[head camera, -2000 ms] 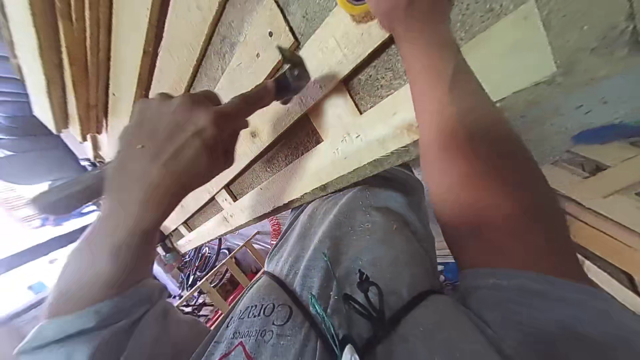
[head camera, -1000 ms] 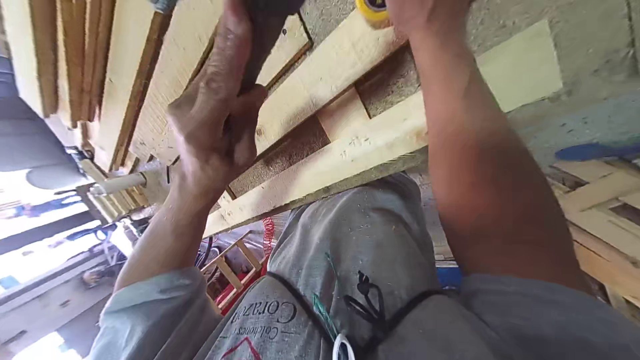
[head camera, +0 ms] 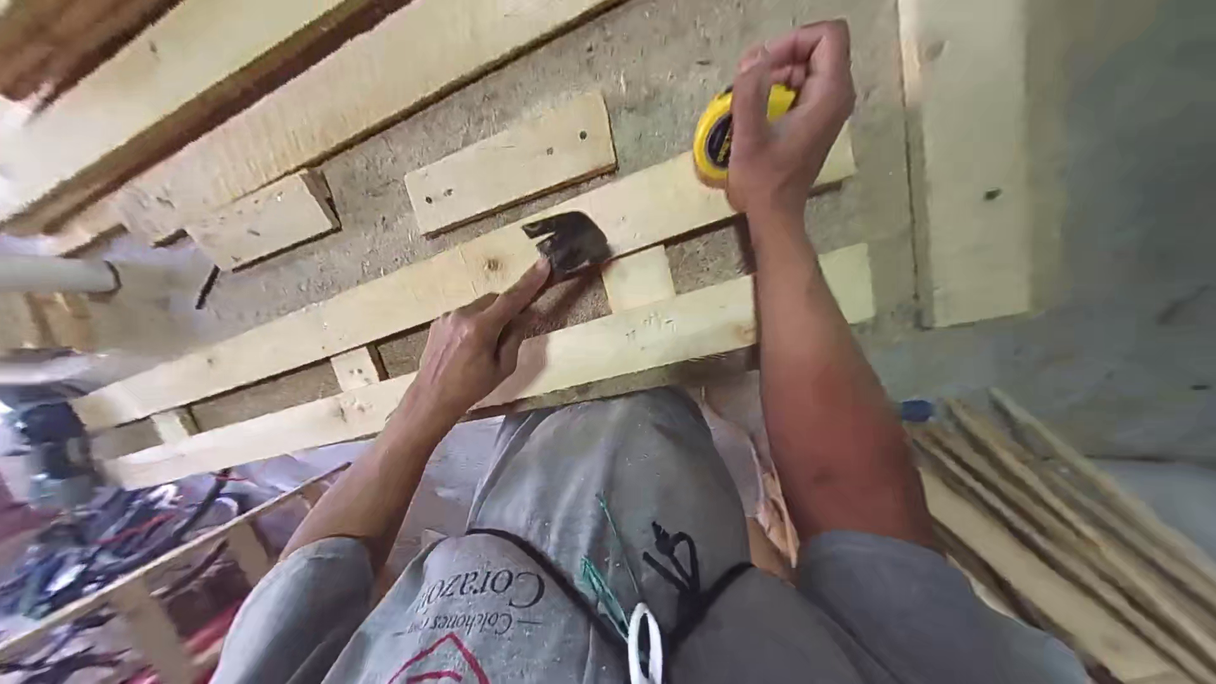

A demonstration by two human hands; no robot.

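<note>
My left hand [head camera: 470,351] is closed round a claw hammer, its index finger laid along toward the dark head [head camera: 568,242]; the handle is mostly hidden. The hammer head is over the upper long wooden slat [head camera: 418,290] of a ladder-like frame. Short wooden crosspieces [head camera: 638,279] join this slat to the lower slat [head camera: 608,332]. At the frame's right end, my right hand [head camera: 793,114] is around a yellow tape measure [head camera: 719,138], which rests by the upper slat. My right forearm crosses above both slats.
A loose short board [head camera: 513,161] with nail holes and a short block [head camera: 266,220] lie beyond the frame on the worktable [head camera: 665,57]. Longer boards [head camera: 380,81] are at the upper left. Another board [head camera: 978,171] is at the right, with stacked strips [head camera: 1064,532] below it.
The left hand with the hammer was raised nearer the camera one second ago and is now lower, over the frame. The view has shifted, showing more of the table. The right hand stays by the tape measure.
</note>
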